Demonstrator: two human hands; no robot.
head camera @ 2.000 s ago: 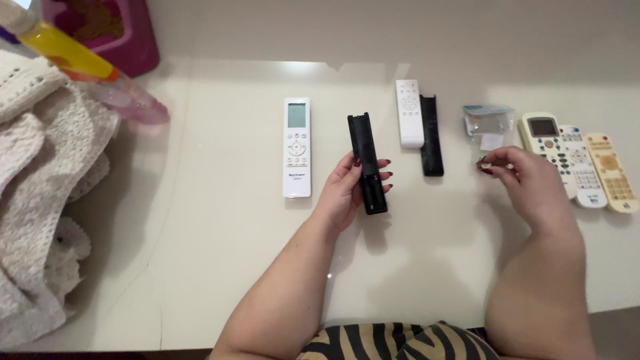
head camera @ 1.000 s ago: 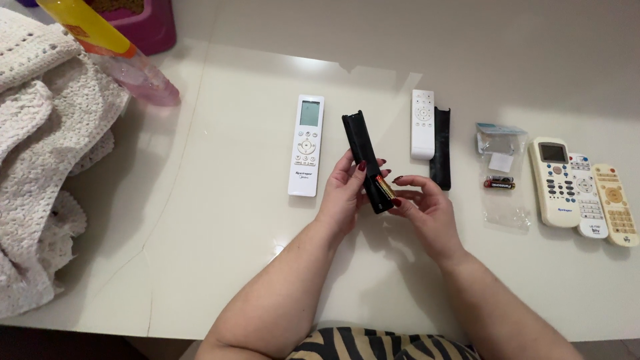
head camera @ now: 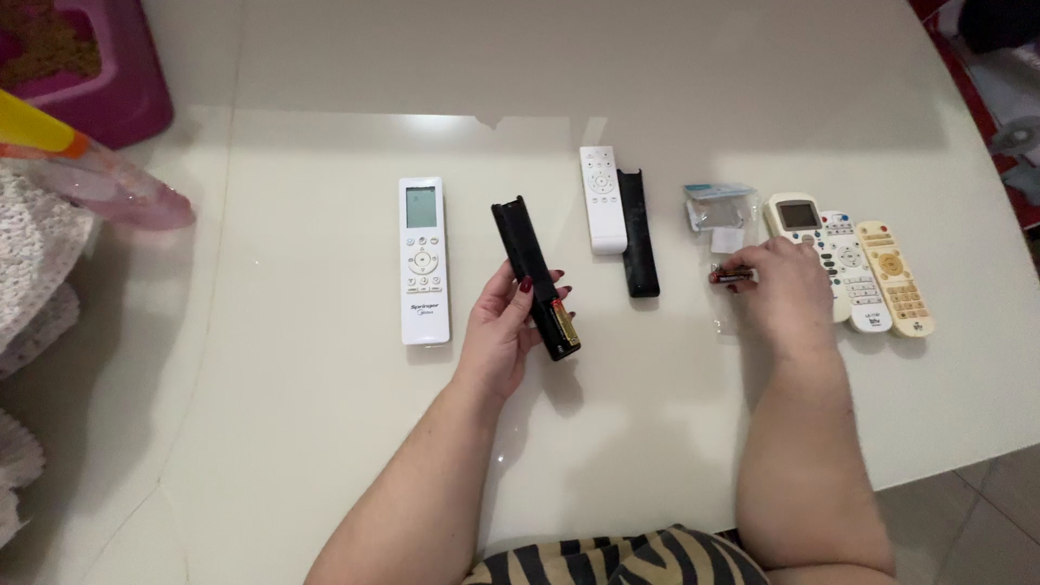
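My left hand [head camera: 508,325] holds a black remote-control shell [head camera: 528,256] tilted over the table, its lower bay open to view. In that bay lies a battery [head camera: 563,323] with a gold and black casing. At the right, the fingers of my right hand [head camera: 776,288] are on a battery [head camera: 733,276], over a clear plastic bag [head camera: 719,211]. Whether a second battery lies under the fingers cannot be told. Between the hands, a small white remote [head camera: 602,199] rests against a long black cover [head camera: 640,236]. A white remote with a screen [head camera: 424,260] lies left of my left hand.
Three remotes lie side by side at the right: a cream one with a screen [head camera: 796,214], a white one [head camera: 849,256] and a beige one [head camera: 894,268]. At the left are a crocheted cloth [head camera: 36,252], a pink-and-yellow bottle [head camera: 106,183] and a magenta container [head camera: 134,81].
My right hand has moved from the black shell to the batteries on the plastic bag. A battery now shows in the shell's bay, which looked dark two seconds ago. My left hand still holds the shell.
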